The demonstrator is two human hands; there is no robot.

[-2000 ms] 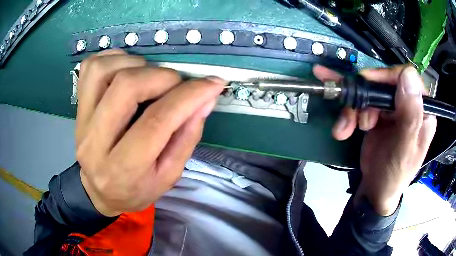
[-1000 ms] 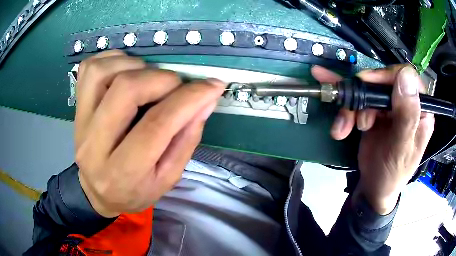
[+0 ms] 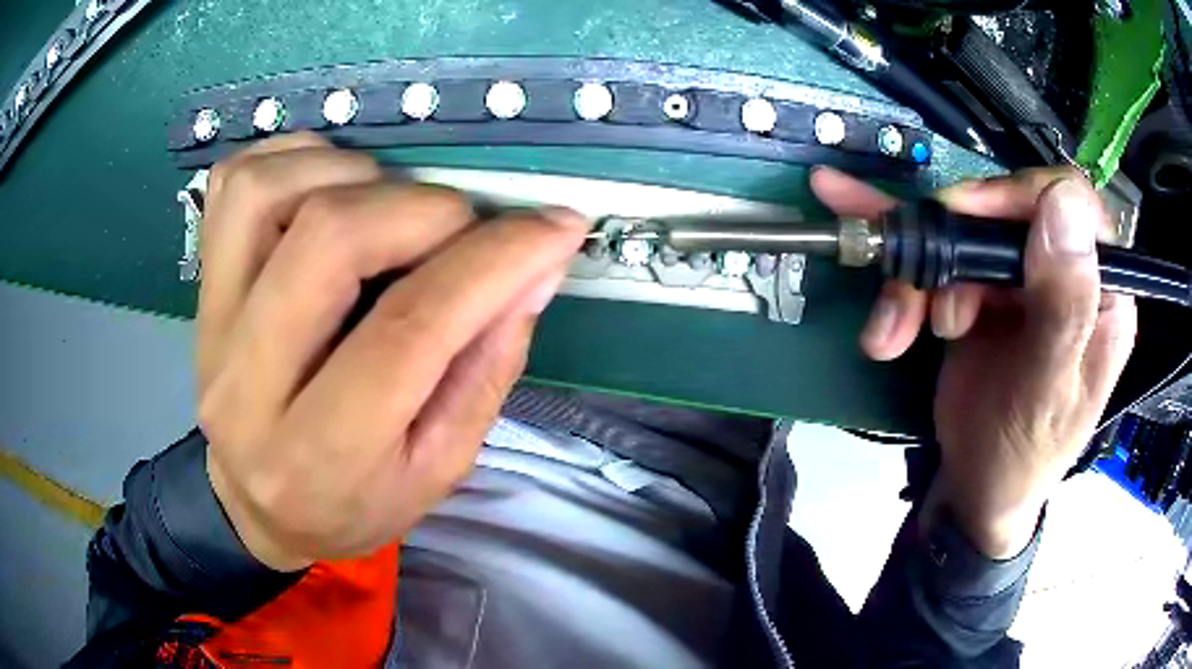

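Observation:
A pale light strip point(image 3: 693, 271) lies lengthwise in front of me, with round silvery spots along it. My left hand point(image 3: 360, 327) covers its left and middle part and pinches a hair-thin solder wire point(image 3: 595, 235) between thumb and fingertip. My right hand point(image 3: 1026, 301) holds the soldering iron point(image 3: 961, 248) like a pen, from the right. Its silver barrel points left, and its tip is at the strip beside a round spot, close to the wire's end. Whether tip and wire touch is too small to tell.
A dark strip point(image 3: 549, 111) with white discs lies behind the pale strip. Another strip point(image 3: 55, 59) lies at the far left. Pen-like tools point(image 3: 889, 72) and a green holder point(image 3: 1127, 98) are at the back right. The green mat's point(image 3: 732, 366) front edge is near my body.
The iron's tip has moved slightly left and down onto the strip since two seconds ago. My left hand has hardly moved. The last second shows almost no change.

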